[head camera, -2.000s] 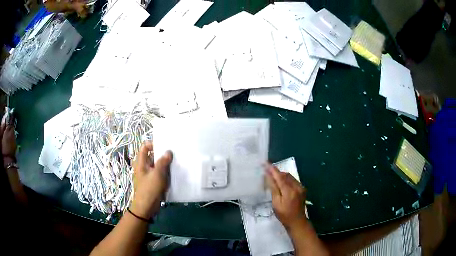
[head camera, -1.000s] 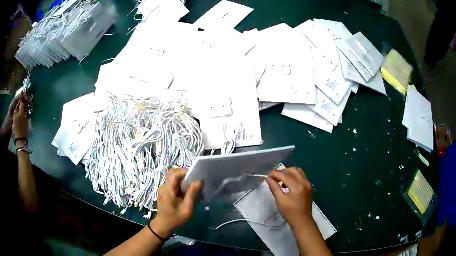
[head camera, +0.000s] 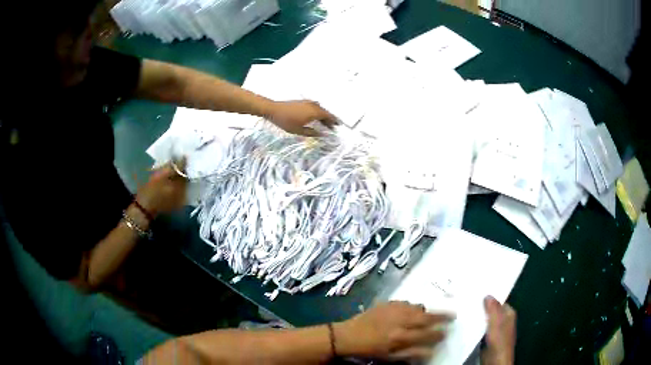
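Observation:
A white panel (head camera: 482, 267) lies tilted at the lower right, with small dark marks near its middle. My left hand (head camera: 396, 331), blurred, reaches in from the lower left with its fingers over the panel's lower left part; whether it grips cannot be told. My right hand (head camera: 500, 331), cut off by the bottom edge, holds the panel's right edge. A large heap of white coiled cables (head camera: 285, 214) lies left of the panel, and one loose cable bundle (head camera: 407, 244) lies close to the panel's upper left.
Another person's arm (head camera: 207, 93) reaches over the heap from the left, and their other hand (head camera: 164, 189) is at its left side. White panels (head camera: 428, 142) spread behind the heap. Upright panels (head camera: 235, 18) stand at the top left. A yellow block (head camera: 634, 189) is at the right edge.
The view has swung left. The held panel now shows its bright face, and my left hand has moved over it. The other person's arm has come over the heap.

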